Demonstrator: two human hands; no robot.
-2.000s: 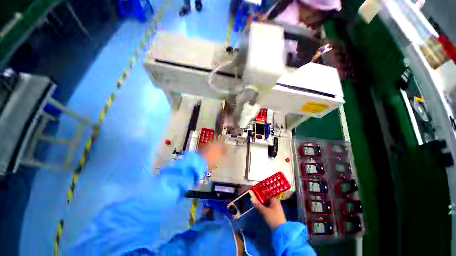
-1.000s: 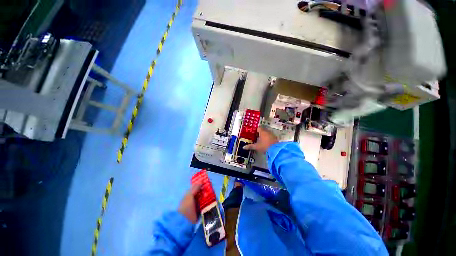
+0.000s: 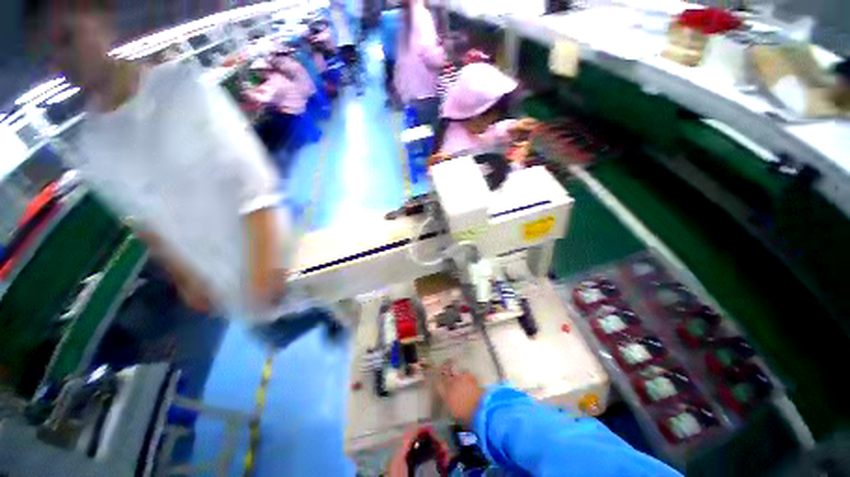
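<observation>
An open red flip phone (image 3: 404,320) lies in the left fixture of the cream-white gantry machine (image 3: 359,250), keypad half away from me. My right hand (image 3: 458,393) is over the front of the machine bed, right of that phone, blurred, with nothing visible in it. My left hand (image 3: 416,451) is at the bottom edge, partly cut off, around a dark, red-edged flip phone (image 3: 429,453). The machine's head (image 3: 463,198) is over the right station, where the fixture is blurred.
A clear blister tray (image 3: 619,384) with two rows of dark-red phones lies on the green bench at right. A person in white (image 3: 177,168) stands close at left. A person in a pink cap (image 3: 477,91) sits behind the machine. A white shelf (image 3: 643,58) runs along upper right.
The view has tilted up, and the person in white now shows. My right hand has left the phone in the left fixture. My left hand has come in to the machine's front edge with its phone.
</observation>
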